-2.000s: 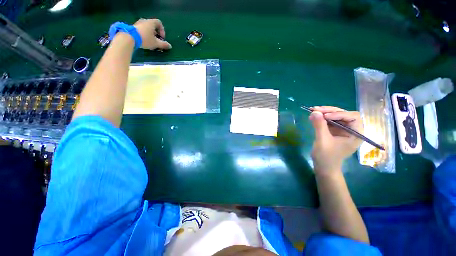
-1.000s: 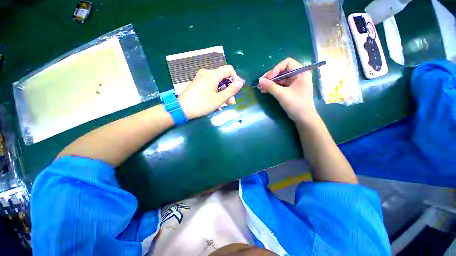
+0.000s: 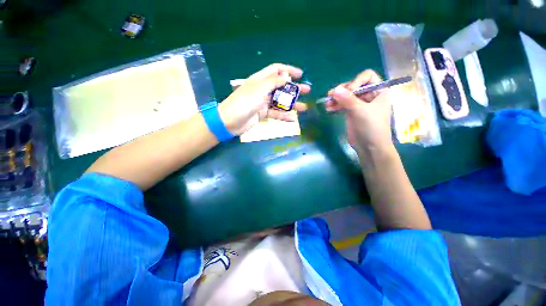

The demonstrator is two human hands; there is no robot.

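Observation:
My left hand (image 3: pixel 263 101), with a blue band at the wrist, holds a small black electronic module (image 3: pixel 285 97) in its fingers, its whitish and yellow face turned up. The hand is over the adhesive strip sheet (image 3: pixel 269 131) and hides most of it; its white lower part shows. My right hand (image 3: pixel 363 104) holds slim tweezers (image 3: pixel 383 85) like a pen, tip pointing left toward the module, a little apart from it. The tip is blurred.
A bagged cream sheet (image 3: pixel 129 101) lies left. A blister tray (image 3: pixel 21 155) is at the far left edge. Loose modules (image 3: pixel 133 25) lie at the back left. A long clear bag (image 3: pixel 410 89), a phone (image 3: pixel 446 83) and a translucent bottle (image 3: pixel 473 39) lie right. A blue sleeve (image 3: pixel 519 149) shows at right.
My left hand has come from the back of the bench to the strip sheet and now shows a module, face up. My right hand with the tweezers has moved closer to it. The view has shifted.

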